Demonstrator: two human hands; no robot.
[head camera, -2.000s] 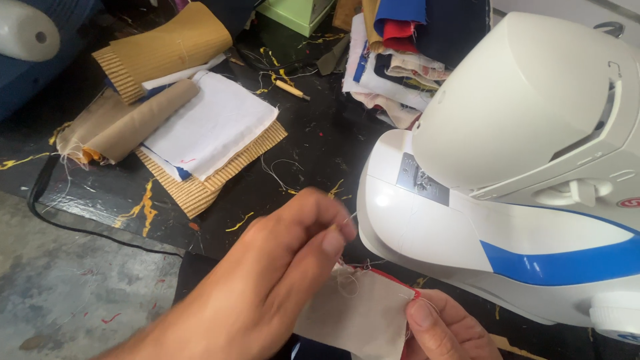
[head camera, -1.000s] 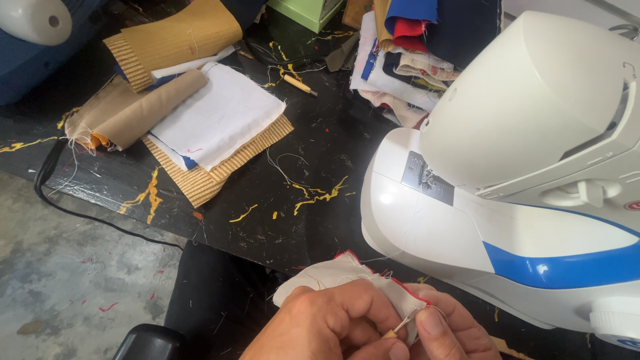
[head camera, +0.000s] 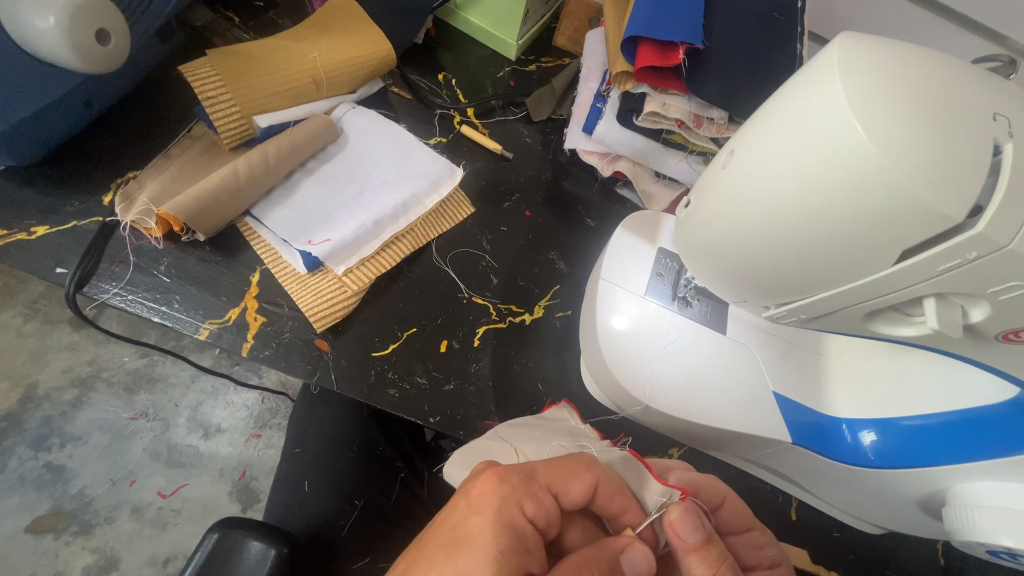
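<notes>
Near the bottom edge I have a light fabric piece with a red edge (head camera: 520, 440) between both hands. My left hand (head camera: 544, 520) grips a small thin metal-tipped tool (head camera: 650, 518), its tip at the fabric's corner; most of its handle is hidden by the fingers. My right hand (head camera: 712, 524) pinches that same red-edged corner between thumb and fingers. Loose threads lie over the cloth. A white and blue sewing machine (head camera: 680, 360) stands just right of and beyond the hands, its metal needle plate (head camera: 686, 290) lit.
On the black table (head camera: 384, 360) lie folded white cloth (head camera: 360, 184), ribbed tan cloth (head camera: 320, 296), a brown roll (head camera: 256, 172), a wooden-handled tool (head camera: 482, 141) and yellow scraps. Behind are a fabric pile (head camera: 656, 152) and a green box (head camera: 500, 24). A black cord (head camera: 160, 348) hangs at left.
Two seconds ago my left hand was raised left of the right one, above the fabric. It has since come down beside my right hand, where the metal tip now touches the corner.
</notes>
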